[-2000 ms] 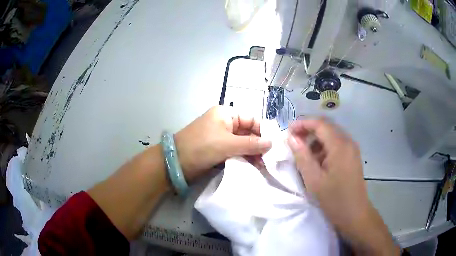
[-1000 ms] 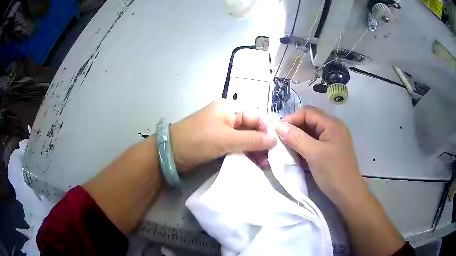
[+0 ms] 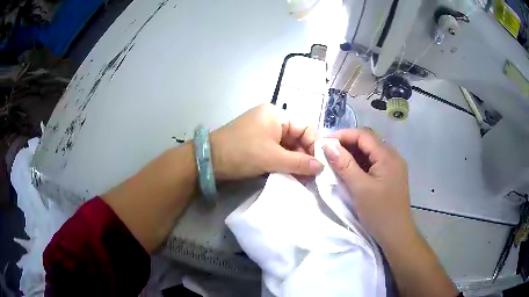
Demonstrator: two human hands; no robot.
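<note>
A white garment piece (image 3: 307, 238) hangs from my two hands over the table's front edge, with a banded edge running down its right side. My left hand (image 3: 264, 145), with a pale green bangle at the wrist, pinches the cloth's top end from the left. My right hand (image 3: 374, 174) pinches the same folded end from the right, thumb on top. Both hands are just in front of the presser foot (image 3: 336, 107) and the round needle plate (image 3: 350, 118). The fingertips hide part of the cloth's end. I cannot tell whether it touches the plate.
The sewing machine head (image 3: 429, 58) with its cream tension knob (image 3: 398, 108) stands at the upper right. The slide plate (image 3: 303, 87) is left of the foot. Dark narrow tools (image 3: 509, 246) lie at the right edge. A tape measure (image 3: 209, 258) runs along the front. White cloth (image 3: 35, 214) hangs at left.
My right hand was blurred and slightly apart from my left; it has closed on the cloth's end beside it. The machine and table appear shifted slightly to the right in view.
</note>
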